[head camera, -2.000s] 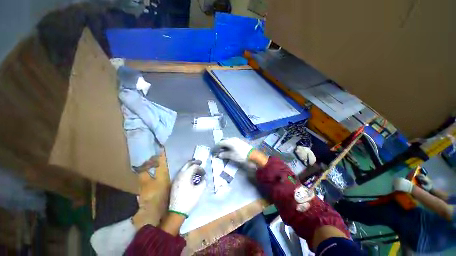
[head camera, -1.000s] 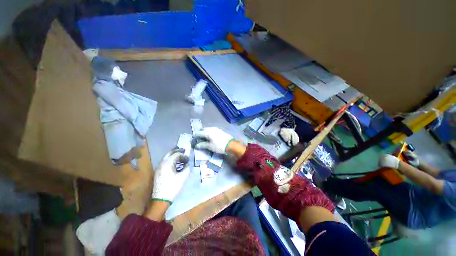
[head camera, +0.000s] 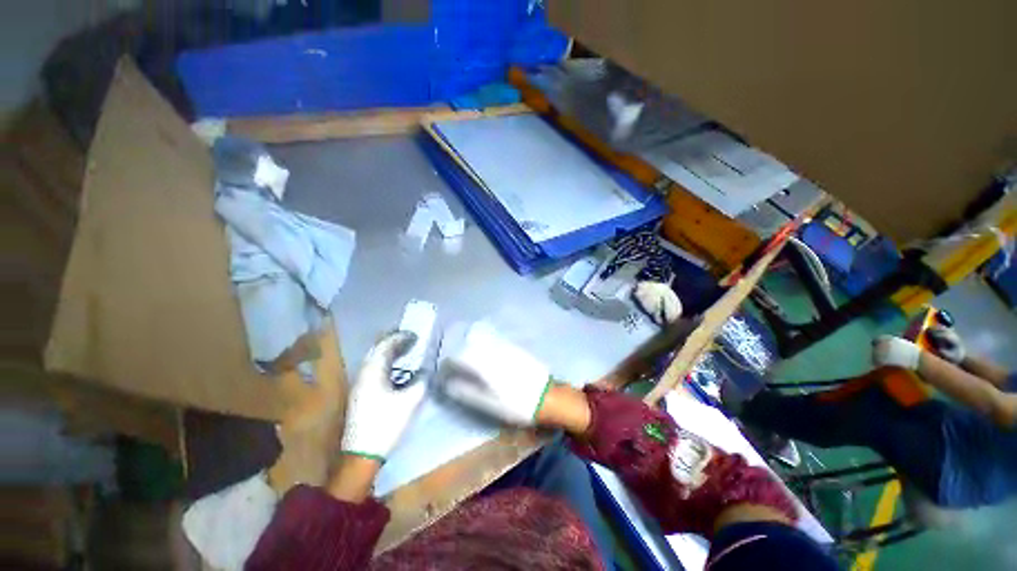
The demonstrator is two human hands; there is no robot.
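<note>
My left hand [head camera: 381, 396], in a white knitted glove, holds a pale metal bracket [head camera: 418, 323] upright above the near part of the grey bench. My right hand [head camera: 496, 374], in a white glove with a green cuff edge, is blurred just to its right, over the bench. Whether it holds anything cannot be told. Two or so loose brackets [head camera: 433, 216] lie mid-bench, beyond my hands.
A crumpled pale blue rag [head camera: 273, 251] lies on the left beside a cardboard panel [head camera: 167, 234]. Flat sheets on blue board [head camera: 546, 178] lie back right. A spare glove [head camera: 658, 301] is right of the bench. A person in gloves holds an orange tool [head camera: 906, 374] at far right.
The loose pieces that lay around and under my right hand no longer show on the near bench. My right hand has moved nearer the bench's front edge and is blurred. My left hand still holds a bracket.
</note>
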